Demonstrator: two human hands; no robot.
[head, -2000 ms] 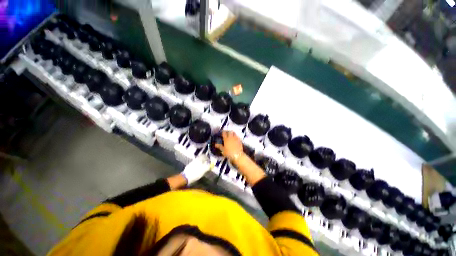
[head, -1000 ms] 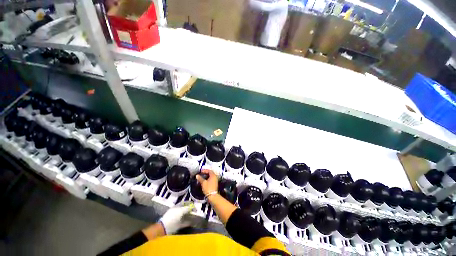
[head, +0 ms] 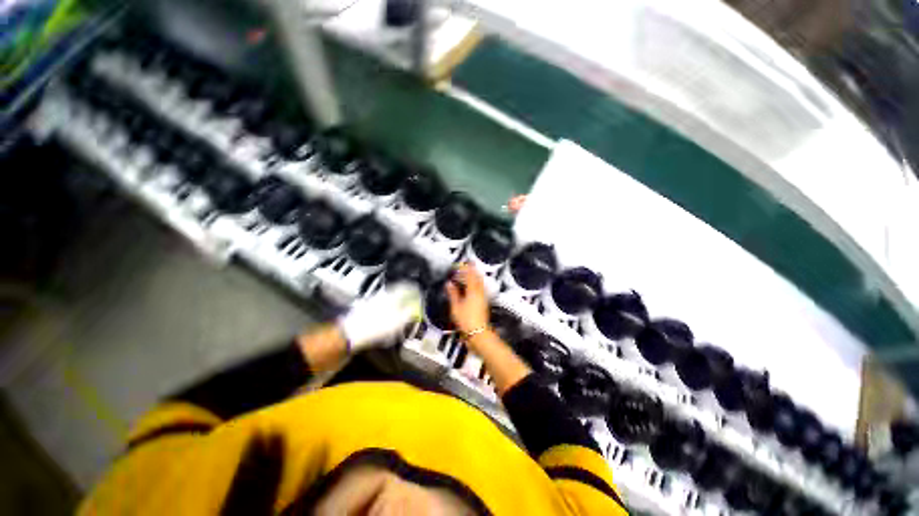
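Observation:
Two long rows of glossy black camera heads (head: 576,289) on white bases run diagonally across the view. They stand in a white slotted rack (head: 302,250). My right hand (head: 468,300), bare with a thin bracelet, has its fingers on a black camera head (head: 439,305) in the near row. My left hand (head: 383,314), in a white glove, is just left of that camera, at the front of the rack. Its fingers are blurred, so whether it holds anything does not show.
A white sheet (head: 695,272) lies behind the rows on the green surface (head: 443,136). A small orange-red tag (head: 517,204) is at its edge. A raised white shelf (head: 695,71) and a metal post (head: 305,71) stand behind. A bright monitor (head: 45,45) is at top left.
The view has tilted back down, so the upper shelf's red box and blue crate are out of view. My left hand is nearer to my right hand, which remains on a camera head.

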